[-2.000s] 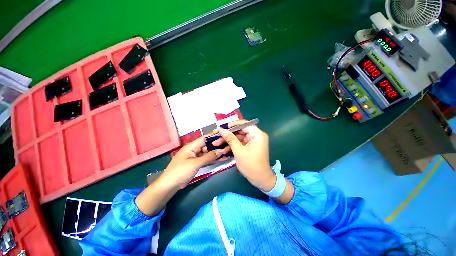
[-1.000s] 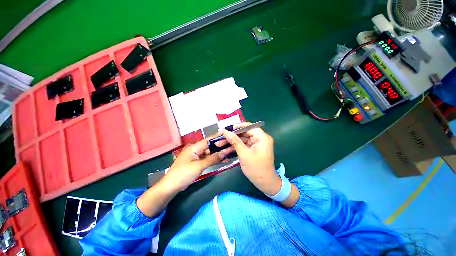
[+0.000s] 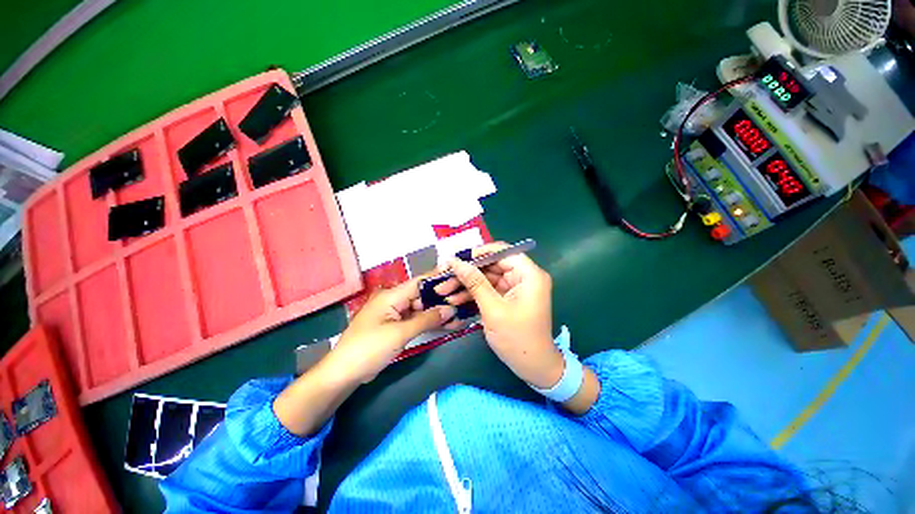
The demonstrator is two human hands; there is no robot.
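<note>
My left hand (image 3: 381,326) holds a small dark display module (image 3: 433,292) by its edges, in front of my chest. My right hand (image 3: 514,306) holds slim steel tweezers (image 3: 505,253) between thumb and fingers, and its fingertips touch the module. The tweezers' tips are hidden by the fingers. White, grey and red adhesive sheets (image 3: 401,216) lie under and behind both hands. A pale wrist strap (image 3: 567,373) is on my right wrist.
A pink-red tray (image 3: 164,346) with several black screens is at left. A redder tray (image 3: 62,442) holds boards, lower left. A black sticker sheet (image 3: 173,434), a loose circuit board (image 3: 533,59), a power lead (image 3: 599,191) and a power supply (image 3: 737,171) lie on the bench.
Both hands stay together at the module. The right hand and tweezers have shifted slightly right since the first frame; the grip looks unchanged. The view has moved slightly.
</note>
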